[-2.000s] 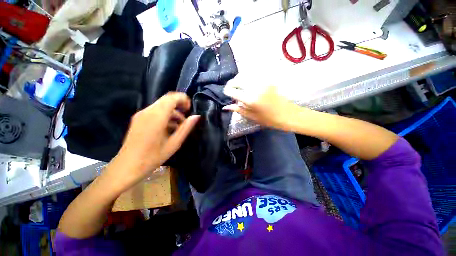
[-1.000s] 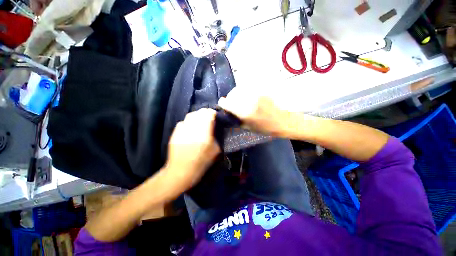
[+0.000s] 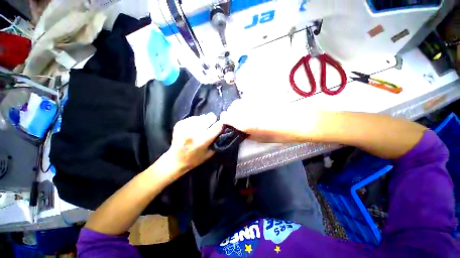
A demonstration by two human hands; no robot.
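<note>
Black fabric (image 3: 101, 136) lies spread left of the needle and hangs over the table edge into the lap. A shiny black panel (image 3: 157, 113) runs beside a dark grey layer (image 3: 207, 98) below the presser foot (image 3: 228, 75). My left hand (image 3: 194, 141) is closed on a bunched black folded edge (image 3: 228, 139) just in front of the needle area. My right hand (image 3: 247, 121) grips the same edge from the right; its fingers are washed out by glare. Whether the cloth is under the presser foot cannot be told.
The white machine head (image 3: 282, 20) is above. Red-handled scissors (image 3: 319, 75) and orange-yellow snips (image 3: 377, 82) lie right of the needle. A light blue plastic piece (image 3: 162, 58) is left of it. Blue crates (image 3: 353, 201) are low right; a cardboard box (image 3: 151, 230) is under the table.
Both hands, apart or loosely placed earlier, have come together on the folded black edge. The view has tilted up, showing more of the machine head. The grey layer is now flatter near the needle.
</note>
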